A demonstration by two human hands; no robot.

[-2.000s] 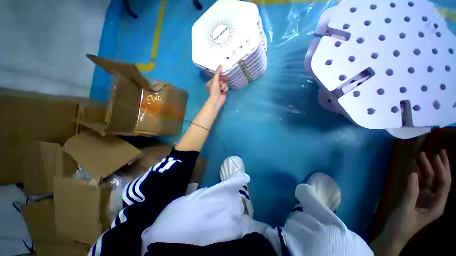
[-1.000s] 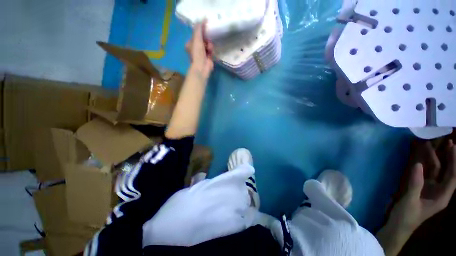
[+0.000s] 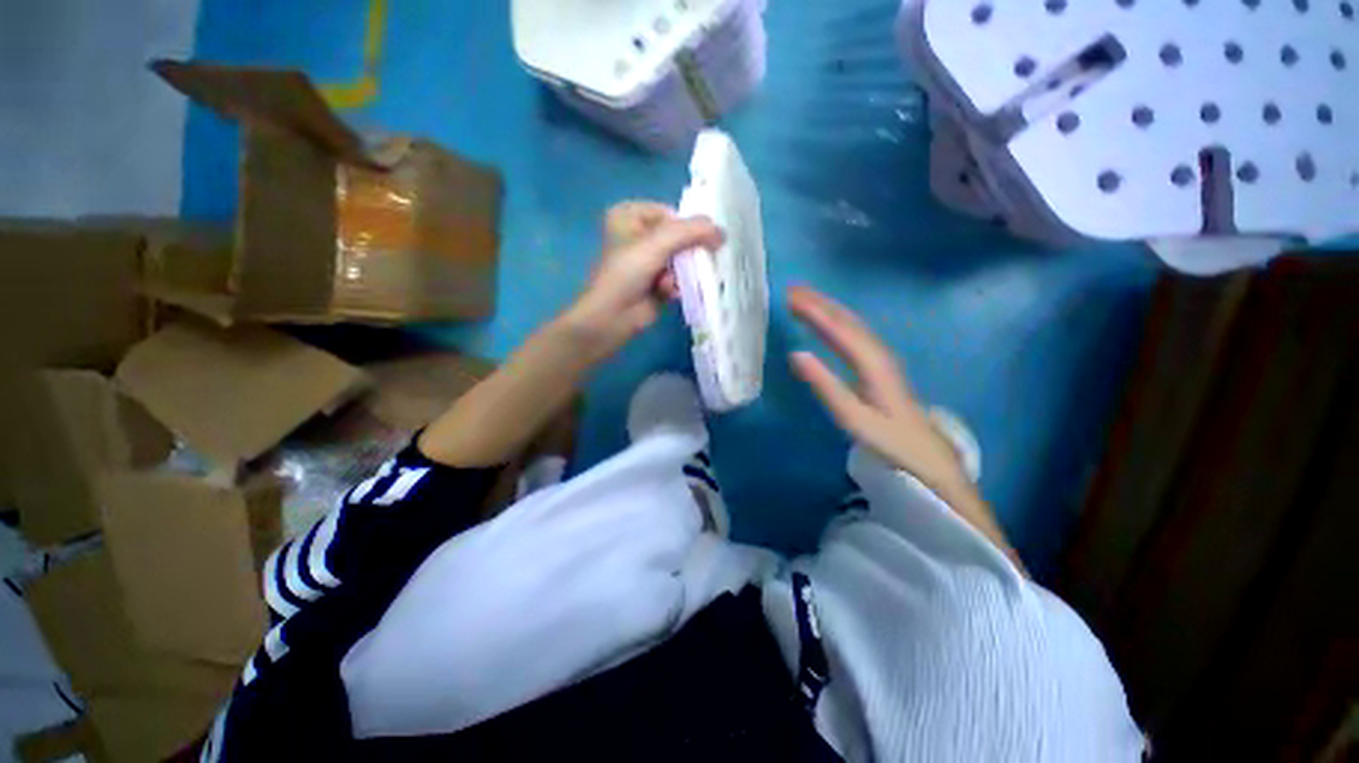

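Observation:
My left hand (image 3: 644, 271) grips the left edge of a white hexagonal cover (image 3: 739, 276), tilted nearly edge-on above the floor in front of my knees. A pale lavender layer, apparently the insert (image 3: 696, 298), shows along its left side. My right hand (image 3: 865, 376) is just right of the cover, fingers apart, holding nothing and not touching it. The stack of covers with inserts (image 3: 641, 67) stands at the top centre, cut off by the picture's edge. The stack of lavender perforated inserts (image 3: 1148, 112) is at the upper right, holes and slots showing.
Open brown cartons (image 3: 395, 246) stand at the left, one with crumpled clear film (image 3: 331, 474) in it. Dark brown cartons (image 3: 1222, 447) are at the right. Clear film lies on the blue floor (image 3: 879, 224). My shoes are below the held cover.
My left hand took a cover from the top of the stack and brought it down towards me, turned on edge. My right hand moved in from the far right to beside the cover.

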